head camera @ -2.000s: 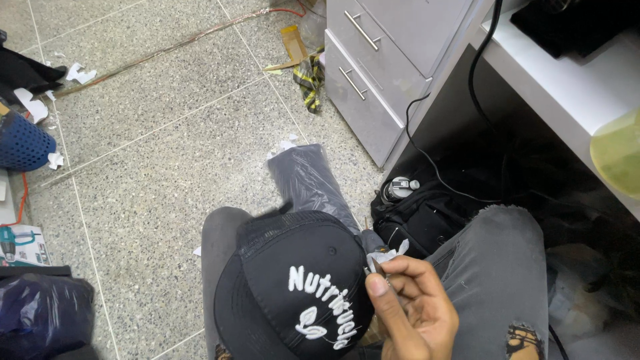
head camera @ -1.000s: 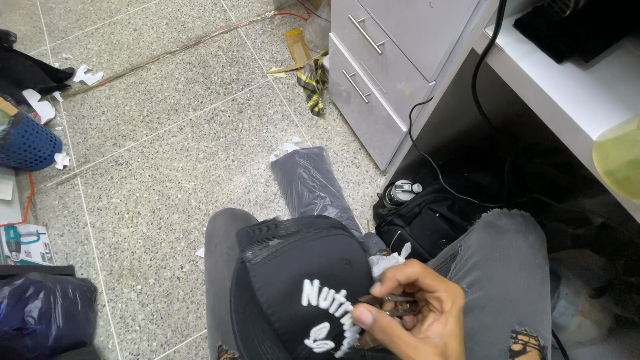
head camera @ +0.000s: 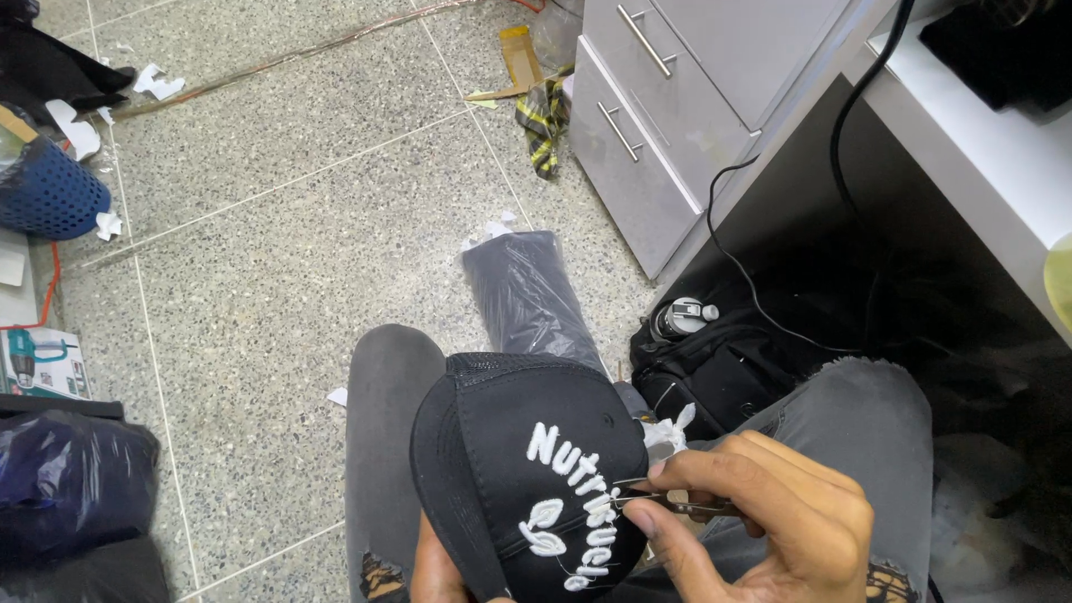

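A black cap [head camera: 511, 452] with raised white embroidered lettering and a leaf motif rests over my lap, its brim toward the left. My left hand [head camera: 440, 557] supports the cap from below at the brim side; most of its fingers are hidden. Between thumb and forefinger, my right hand [head camera: 754, 511] pinches small metal tweezers [head camera: 682, 502]. Their two thin tips touch or nearly touch the lettering at the cap's right side. Loose white threads show along the lower letters.
Beyond my knees, a plastic-wrapped dark bundle [head camera: 532, 293] lies on the speckled floor. Grey drawers [head camera: 645, 126] and a white desk [head camera: 988, 176] stand right, with a black backpack [head camera: 712, 368] beneath. A blue basket [head camera: 50, 193], paper scraps and wrapped dark goods [head camera: 71, 494] are at left.
The cap has turned, so more of its lettering faces up than a second ago. The tweezers' tips now point left at the letters.
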